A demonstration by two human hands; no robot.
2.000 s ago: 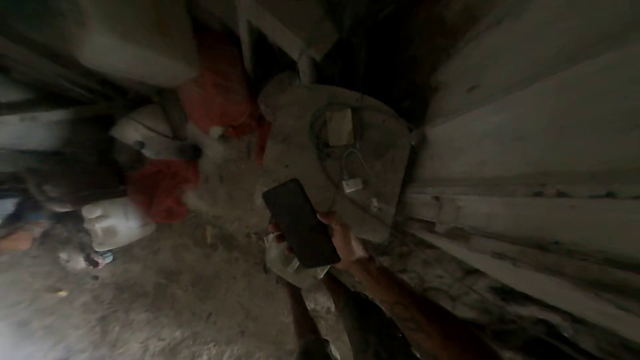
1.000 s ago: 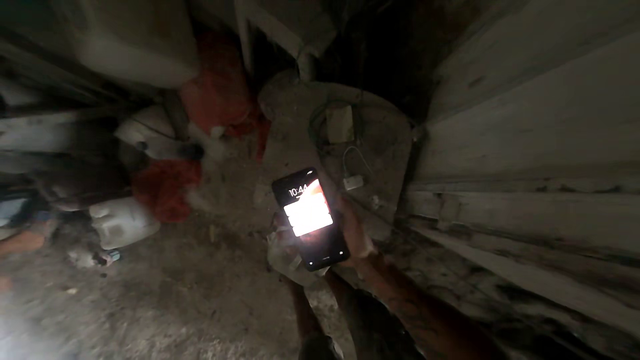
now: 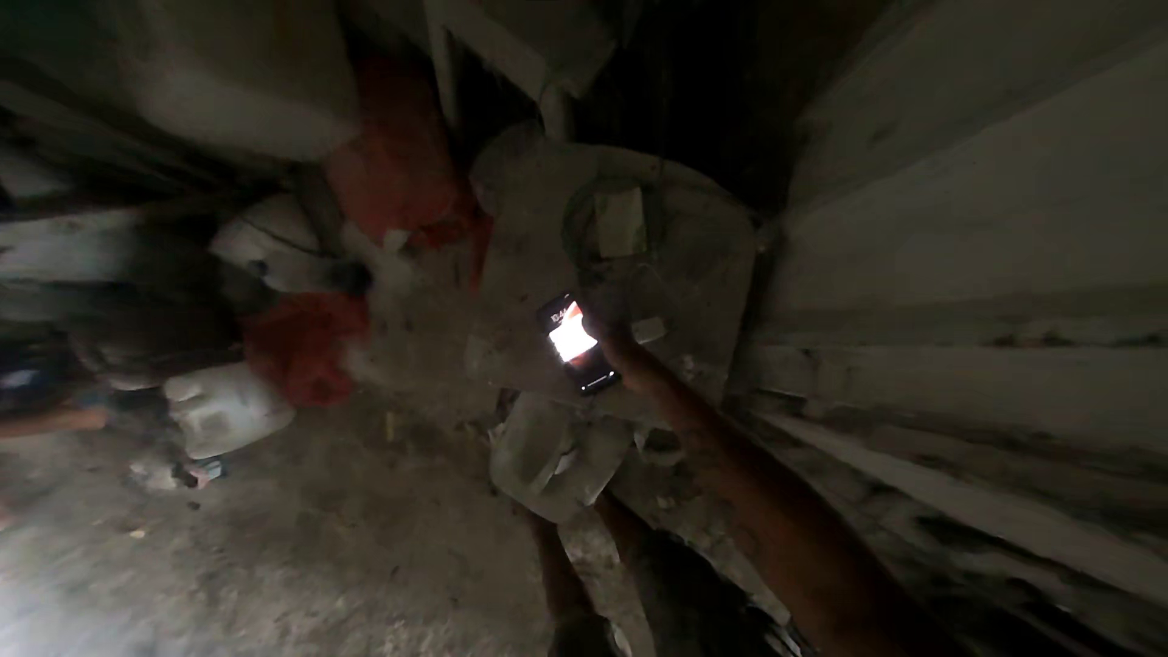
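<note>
My right hand (image 3: 613,339) reaches in from the lower right and has its fingers at the right edge of a smartphone (image 3: 573,341). The phone's screen is lit, and it is over a dusty, rounded tabletop (image 3: 520,265); whether it rests there is too dim to tell. Just right of the hand is a small pale block (image 3: 649,329). Farther back on the tabletop, a pale rectangular piece (image 3: 620,222) lies within a dark ring. My left hand is not in view.
A pale plastic container (image 3: 538,456) stands at the near edge, by my legs. Red sacks (image 3: 392,164) and a white plastic jug (image 3: 224,411) are at left. A whitish wall (image 3: 985,274) runs along the right. Part of another person's arm (image 3: 55,422) shows at far left.
The phone's screen was dark in the first frame and is lit now. My right hand has moved forward with the phone, away from my body and over the tabletop.
</note>
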